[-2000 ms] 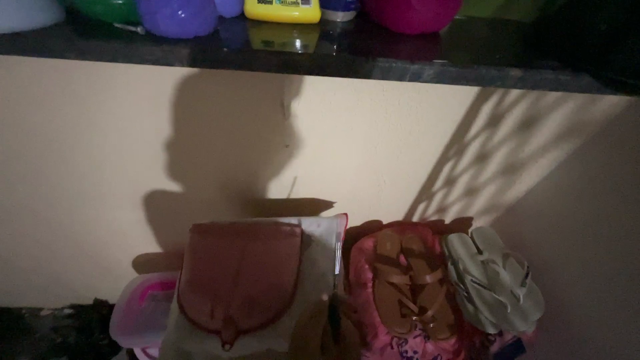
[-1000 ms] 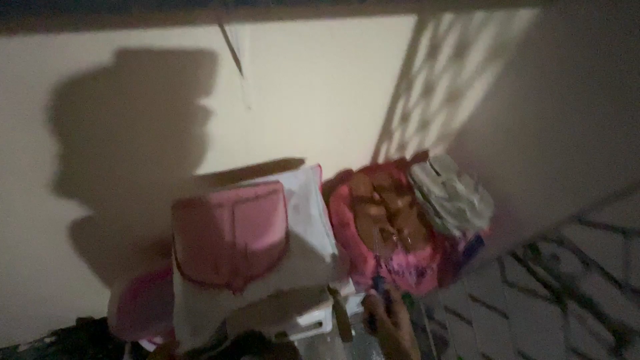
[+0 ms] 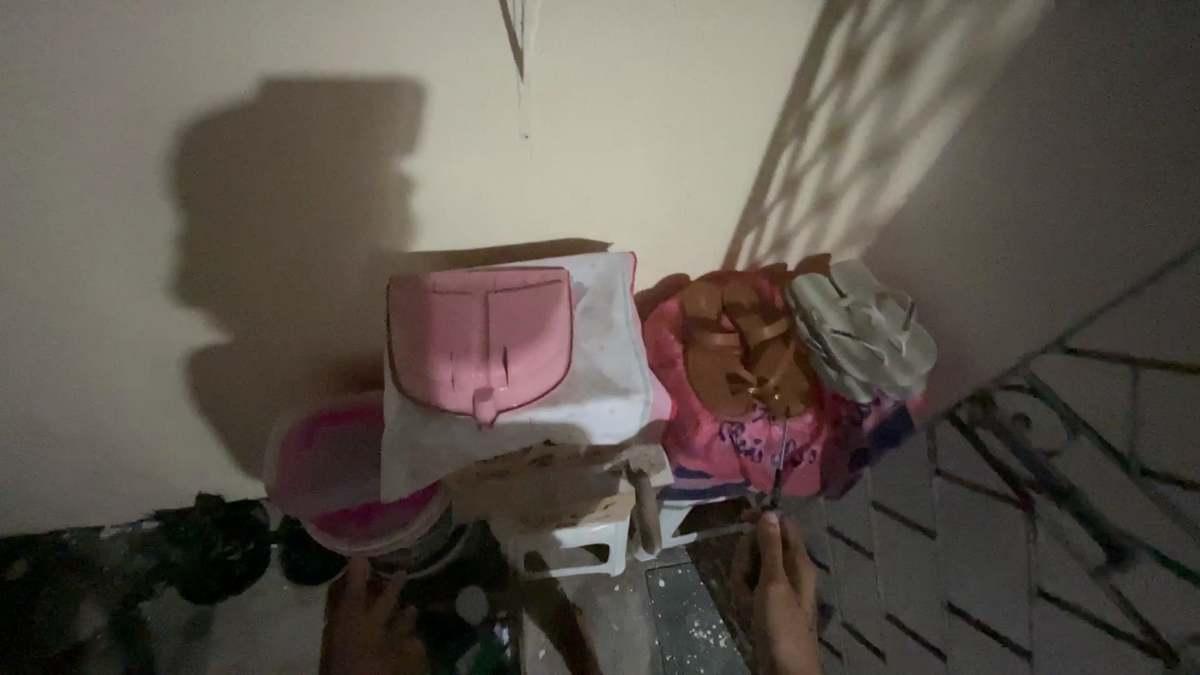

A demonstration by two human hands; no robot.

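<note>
My right hand (image 3: pixel 783 581), at the lower right, is closed around a thin-shafted tool (image 3: pixel 777 473), which looks like a screwdriver. The shaft points up in front of a pink patterned cloth bundle (image 3: pixel 741 450). Brown sandals (image 3: pixel 745 356) and pale flip-flops (image 3: pixel 867 333) lie on that bundle. My left hand (image 3: pixel 370 614) is dim at the lower left, fingers apart, just below a pink plastic tub (image 3: pixel 333 459); nothing shows in it, and whether it touches the tub is unclear. Between and above the hands, a pink flap-shaped piece (image 3: pixel 487 337) rests on a white cloth (image 3: pixel 609 328).
White plastic stools (image 3: pixel 572 548) stand below the cloth and bundle. A dark upright piece (image 3: pixel 645 511) is beside them. Behind is a pale wall (image 3: pixel 600 141) with shadows. A metal grille (image 3: pixel 1069 469) runs along the right, and dark items (image 3: pixel 211 548) lie at the lower left.
The view has tilted down, and the shelf with bottles seen two seconds ago is out of frame. My left hand has come into view at the lower left.
</note>
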